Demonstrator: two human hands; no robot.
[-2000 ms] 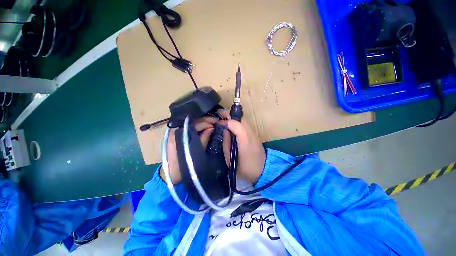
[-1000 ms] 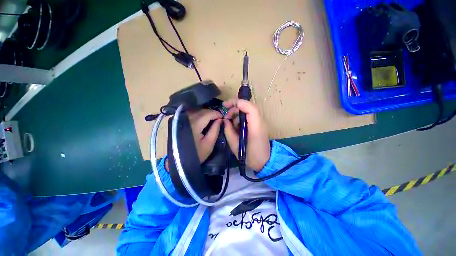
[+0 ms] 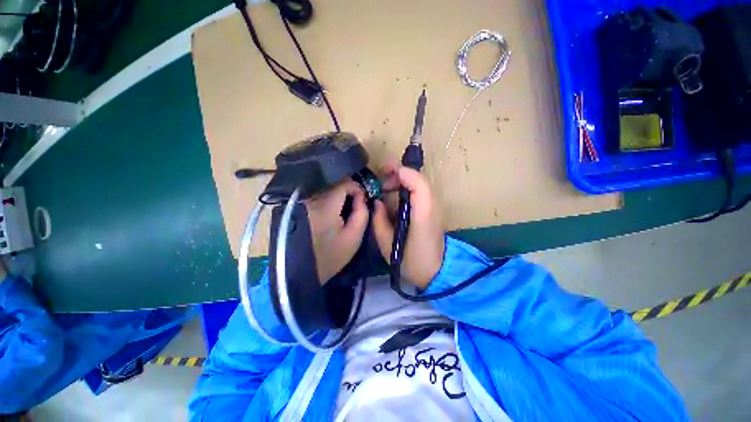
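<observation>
A black headset with two curved silvery bands is held close to my chest over the front edge of the bench. Its closed ear cup points away from me, with the boom microphone out to the left. My left hand reaches through the headband and grips the headset. A small green circuit board shows between my hands. My right hand holds the soldering iron, its tip pointing away from me, off the board. Its fingertips are by the board; any wire between them is too small to tell.
Brown cardboard covers the green bench. A solder wire coil and the headset cable with its plugs lie on it. The blue parts tray at right holds a yellow sponge and red and white wires. A blue sleeve shows at left.
The headset has turned and shifted left, and the green board has come into view. My right hand has moved slightly right with the iron, which now tilts right.
</observation>
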